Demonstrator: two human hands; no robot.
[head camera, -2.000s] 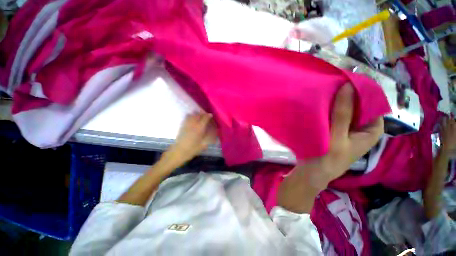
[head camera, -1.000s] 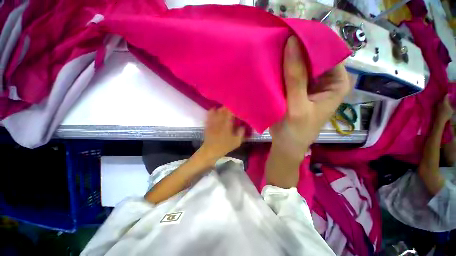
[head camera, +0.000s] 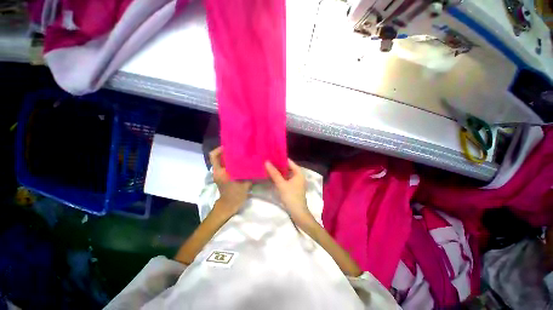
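A bright pink sleeve (head camera: 251, 91) hangs flat and straight from the table over its front edge toward my body. Its open end lies between my hands, in front of my white top. My left hand (head camera: 228, 181) grips the left corner of the sleeve end. My right hand (head camera: 288, 185) grips the right corner, thumb on top of the cloth. The garment body (head camera: 91, 24), pink with pale panels (head camera: 130, 42), lies on the table at the upper left, cut off by the picture's edge.
The sewing machine (head camera: 424, 24) stands at the upper right. Snips (head camera: 476, 138) with yellow and green handles lie at the table's front edge (head camera: 364, 136). A blue crate (head camera: 67, 151) is below left, beside a white board (head camera: 174, 168). Pink and white garments (head camera: 376, 218) hang below right.
The sleeve has come down from the table and now lies straight toward my body. Both hands have moved down to its end. The view has shifted, showing the needle area and machine bed.
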